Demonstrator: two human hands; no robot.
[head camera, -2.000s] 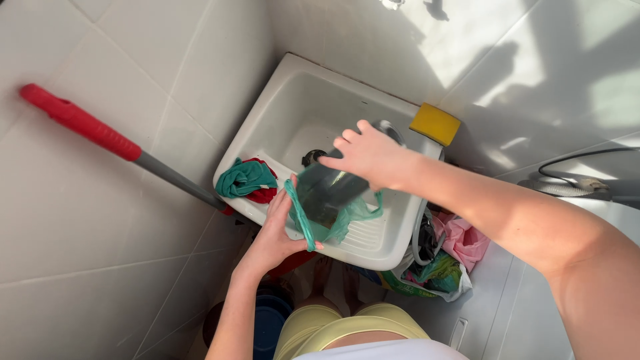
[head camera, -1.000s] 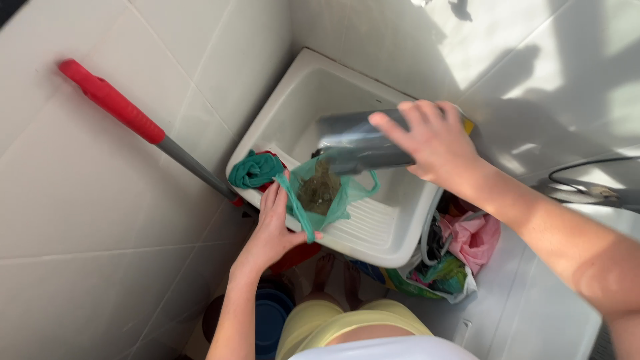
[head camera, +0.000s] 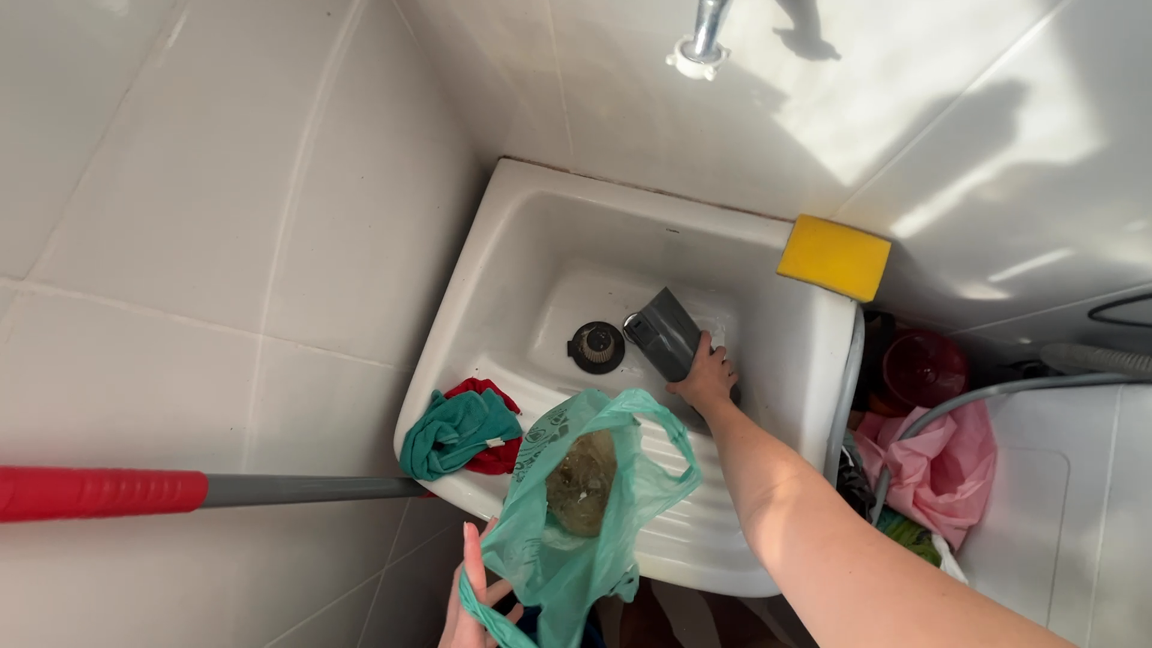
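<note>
My left hand (head camera: 479, 585) holds a green plastic bag (head camera: 576, 571) by its handle at the front edge of the white laundry sink (head camera: 450, 297). A clump of grey-brown dust and debris (head camera: 583, 481) lies inside the open bag. My right hand (head camera: 709, 376) is on a dark grey, translucent cylindrical container (head camera: 668, 333), which lies tilted in the basin. Left of the container, on the basin floor, sits a round black part with a pleated filter (head camera: 596, 347).
Teal cloth (head camera: 461, 434) and red cloth (head camera: 490, 459) lie on the sink's left rim. A yellow sponge (head camera: 835, 258) rests on the back right corner. A red-and-grey pole (head camera: 306, 489) leans at left; a tap (head camera: 702, 49) is above. Pink fabric (head camera: 945, 468) and a grey hose (head camera: 1017, 389) are at right.
The container was tipped over the bag a second ago; my right hand has moved it away from the bag, down into the basin. The debris now shows inside the bag. The view has shifted.
</note>
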